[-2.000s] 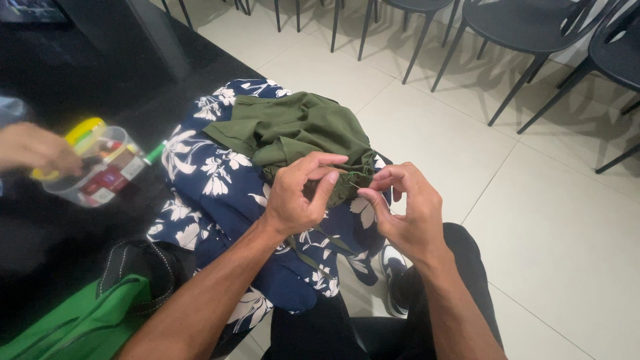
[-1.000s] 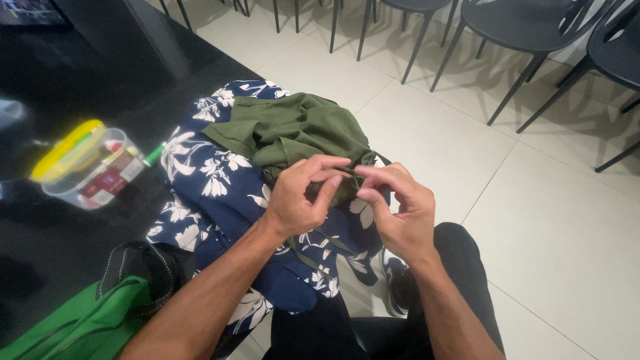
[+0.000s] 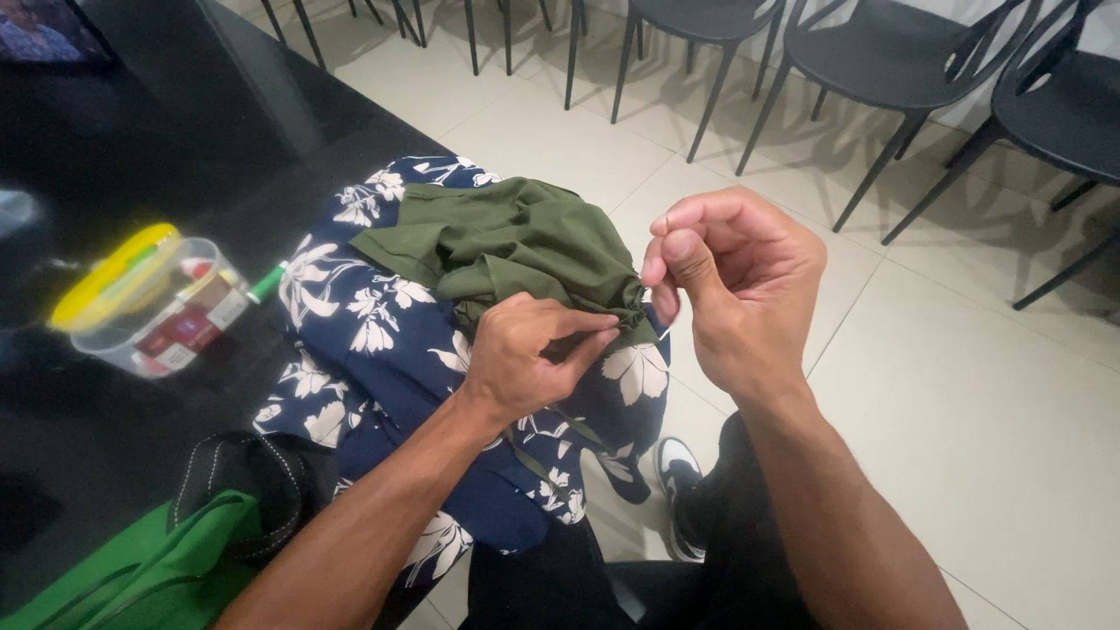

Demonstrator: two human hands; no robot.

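Note:
Olive-green fabric (image 3: pixel 525 232), gathered at its right end, lies over a navy cloth with white flowers (image 3: pixel 394 394) at the table's edge. My left hand (image 3: pixel 534 354) pinches the gathered edge of the green fabric between thumb and index finger. Raised to the right of the fabric, my right hand (image 3: pixel 739 280) has its thumb and index fingertips together; what they pinch is too small to make out. A short pale strand (image 3: pixel 664 333) shows just below its fingers, by the fabric's right end. A green tie end hangs below my left hand.
On the black table (image 3: pixel 219 131) stands a clear plastic tub (image 3: pixel 197 315) with a yellow lid (image 3: pixel 114 276) and a green marker (image 3: pixel 268 283) beside it. Green cloth (image 3: pixel 149 569) and a black stitched item (image 3: pixel 249 490) lie lower left. Black chairs (image 3: pixel 875 52) line the back.
My right hand has moved up and away from the gathered edge, where it was close to my left hand. The other person's hand over the tub two seconds ago is out of view.

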